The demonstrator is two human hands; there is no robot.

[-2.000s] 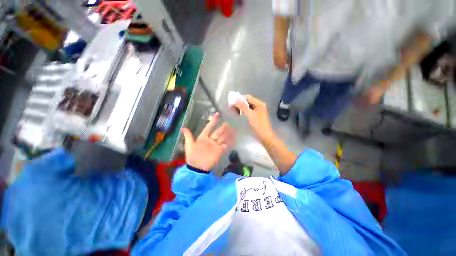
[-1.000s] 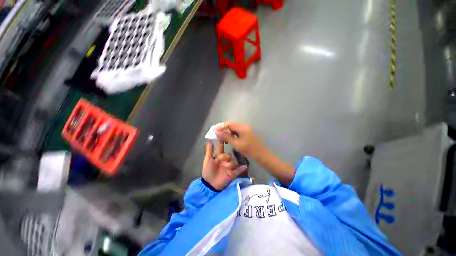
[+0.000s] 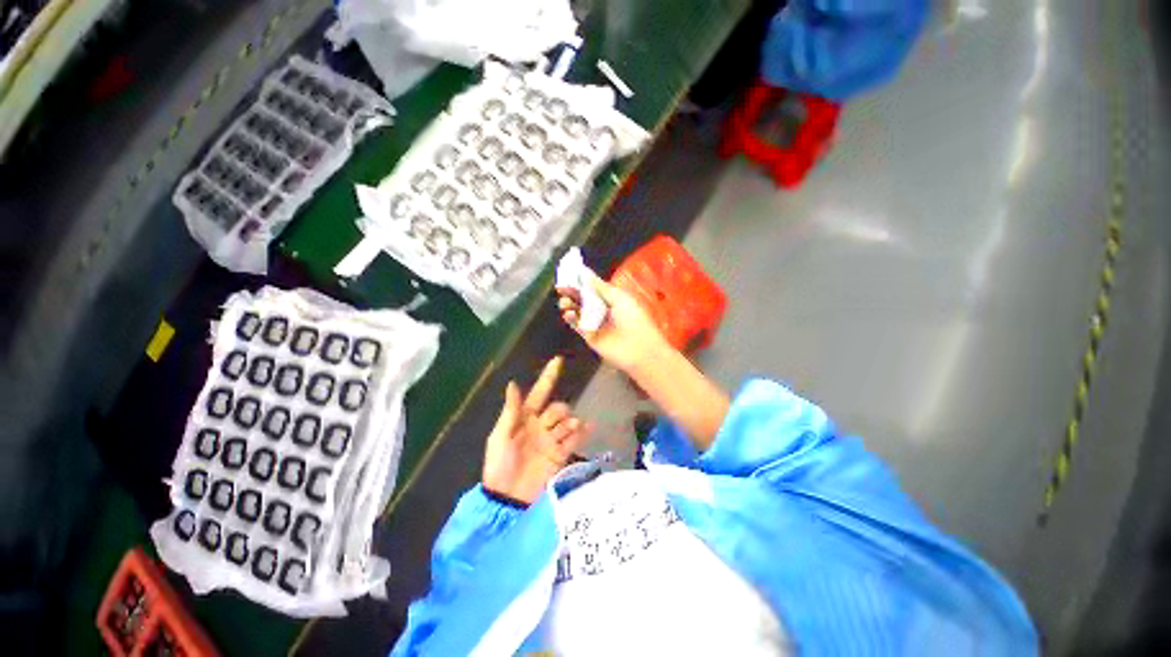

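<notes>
My right hand (image 3: 614, 321) holds a small crumpled white cloth (image 3: 578, 285) in its fingertips, in front of the bench edge. My left hand (image 3: 529, 440) is below and left of it, palm up with fingers apart, and holds nothing. A white parts tray (image 3: 366, 456) with rows of dark rounded-square frames lies on the green bench at the left. A second tray (image 3: 424, 167) with shinier frames lies farther up the bench, on a thin white liner with ragged edges.
A third tray (image 3: 276, 141) lies at the far side of the green bench (image 3: 337, 244). White packing sheets (image 3: 475, 28) are heaped at the top. A red crate (image 3: 154, 614) is at lower left. A red stool (image 3: 670, 293) stands by the bench; a person in blue (image 3: 841, 45) is beyond.
The view has swung to the bench and its trays, now nearer. My hands have moved apart; the right still holds the white cloth, and the left has opened out.
</notes>
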